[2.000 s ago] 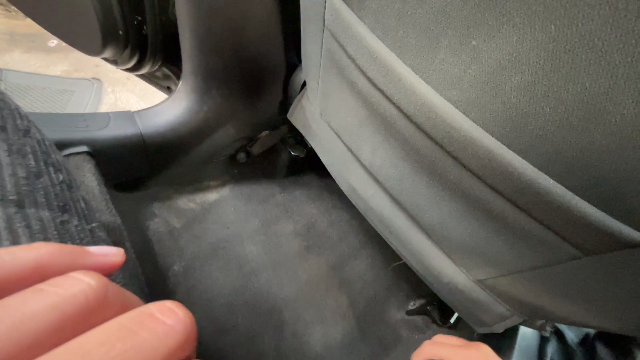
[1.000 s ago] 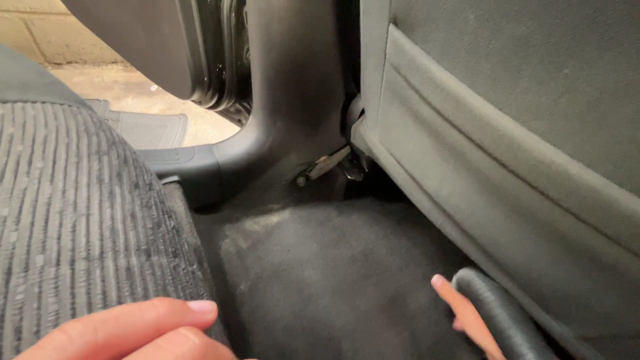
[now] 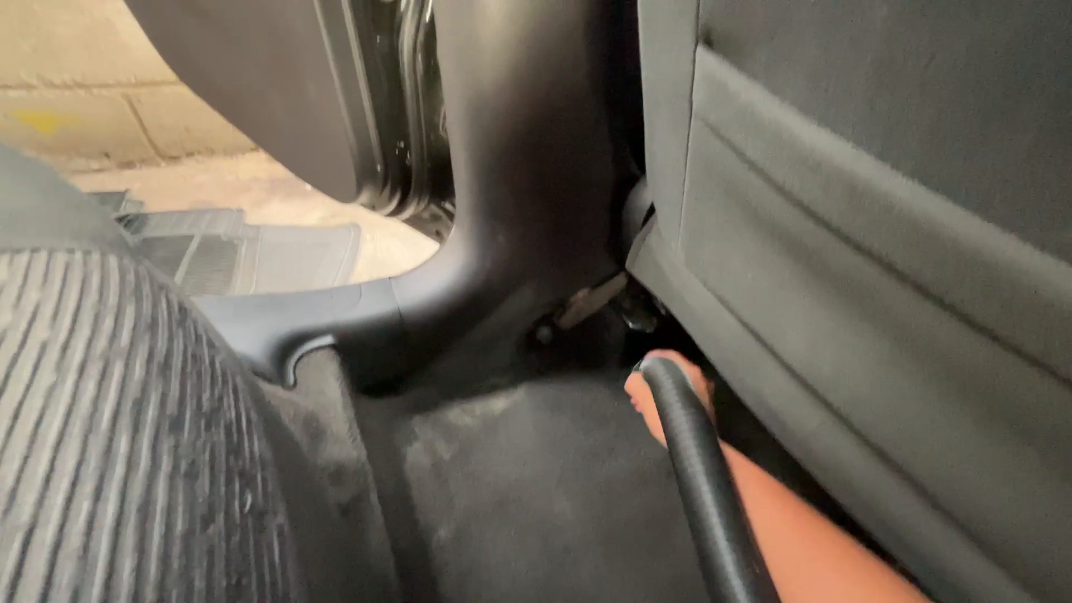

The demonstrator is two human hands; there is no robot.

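Note:
My right hand [image 3: 674, 385] is closed around the end of a black corrugated vacuum hose [image 3: 708, 486], low beside the front seat's back. The hose runs down toward the bottom edge along my forearm. Whatever sits at the far end of the hose is hidden by the hand. Beneath them lies the dark carpet of the car's rear footwell [image 3: 536, 494], with a paler, dusty patch near the sill. Just beyond the hand are a seat belt anchor strap [image 3: 591, 301] and part of the seat's mounting. My left hand is out of the frame.
A ribbed fabric rear seat [image 3: 126, 435] fills the left. The grey front seatback [image 3: 846, 251] slopes along the right. Ahead stand the plastic door pillar trim [image 3: 536, 167] and sill [image 3: 327, 314]. Past the open door [image 3: 251, 92], floor mats [image 3: 285, 251] lie on the ground by a block wall.
My right hand, with the hose, has reached forward into the footwell from the lower right. My left hand, at the lower left before, has gone out of view. The view has shifted.

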